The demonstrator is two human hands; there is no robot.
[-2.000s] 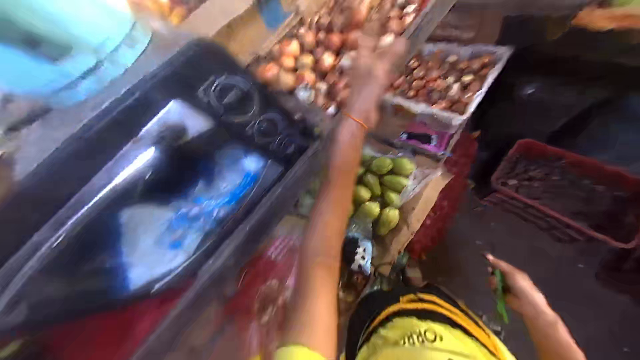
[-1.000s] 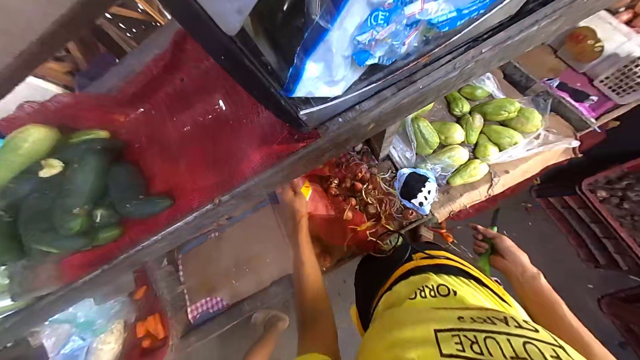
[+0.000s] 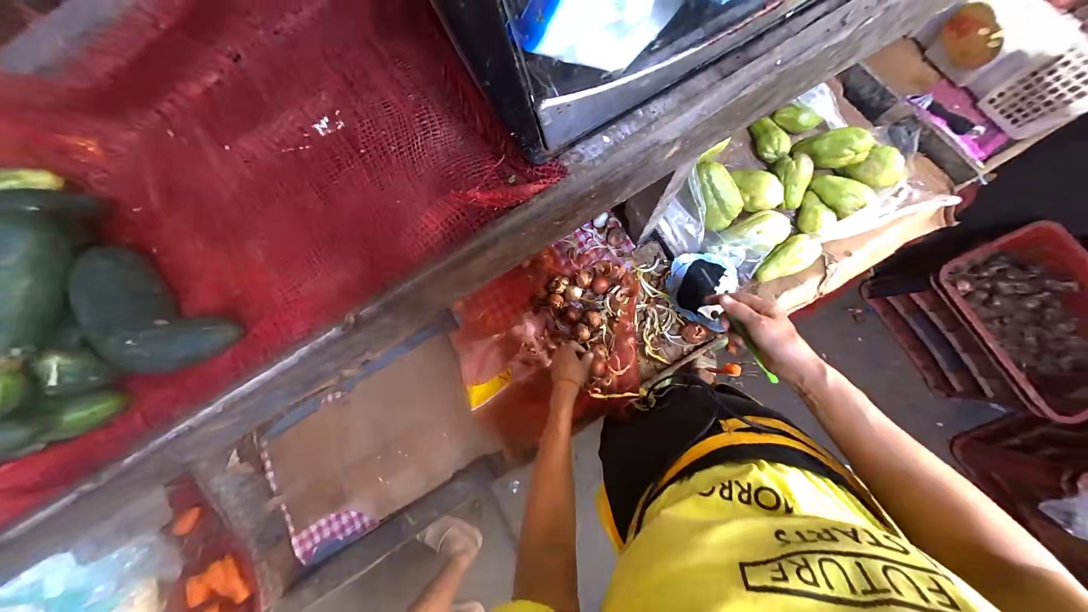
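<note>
My left hand reaches down to a pile of small onions on a red mesh sack; its fingers touch the lower edge of the pile, and whether they grip an onion is hidden. In my right hand is a green-handled tool, perhaps a knife, held beside a small blue-and-white bag with a black inside. Pale sprouts or trimmings lie between the onions and that bag. Green chayotes rest on clear plastic at the upper right.
A wooden beam crosses above the onions, with a black-framed case over it. Dark green squashes lie on red mesh at left. Red crates stand at right. Another person's foot shows below a cardboard sheet.
My left hand was over onions near the top two seconds ago; now it is at the small pile on red mesh. My right hand has moved up beside the blue-and-white bag. The view has shifted greatly.
</note>
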